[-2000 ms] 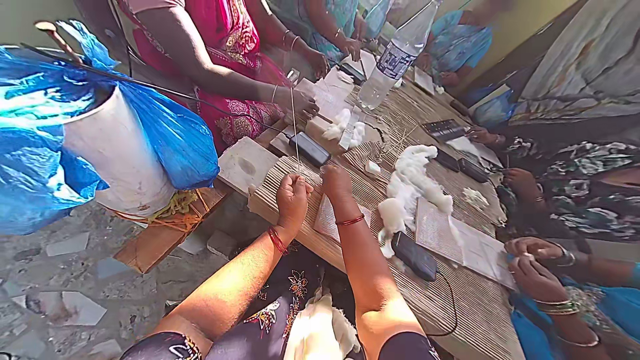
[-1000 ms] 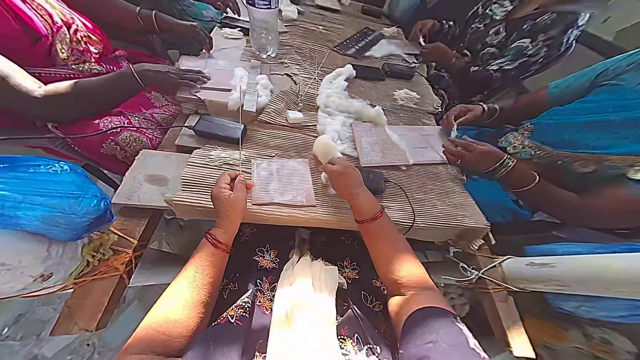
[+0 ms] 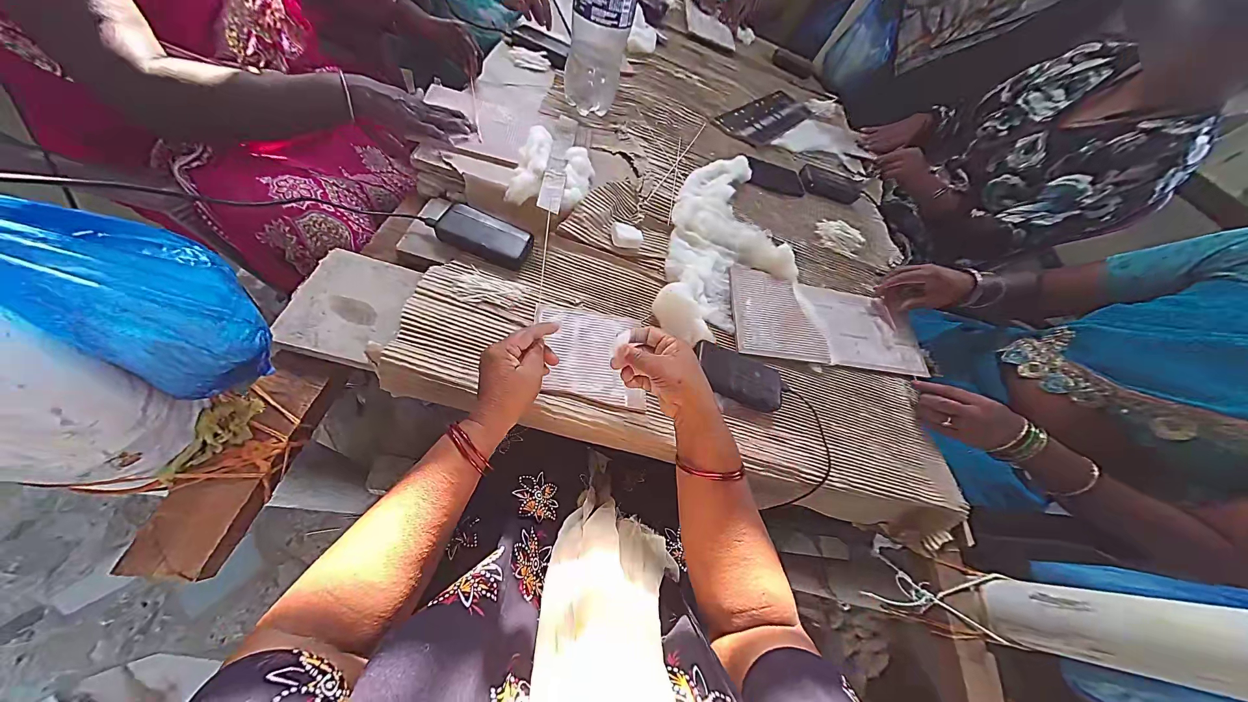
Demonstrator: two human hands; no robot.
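Note:
My left hand (image 3: 515, 375) pinches the lower end of a thin stick (image 3: 544, 263), which stands upright above the table's near edge. My right hand (image 3: 661, 369) holds a small tuft of white cotton (image 3: 621, 343) between thumb and fingertips. Between and behind both hands lies a ribbed, translucent flat plate (image 3: 590, 359) on corrugated cardboard (image 3: 439, 336). Just beyond my right hand sits a rounded cotton wad (image 3: 682, 312), touching a long heap of cotton wool (image 3: 717, 229). A black device with a cord (image 3: 739, 377) lies right of my right hand.
Another black device (image 3: 484, 235) lies at the left, near a stone slab (image 3: 343, 304). A plastic bottle (image 3: 593, 58) stands at the back. Co-workers' hands are at the left and right sides, one by a second plate (image 3: 824, 322). A blue plastic bag (image 3: 127, 292) is at far left.
My right hand was at the rounded cotton wad one second ago; it has moved left, toward my left hand, with a small tuft. The wad now lies on the table. The view swung right earlier.

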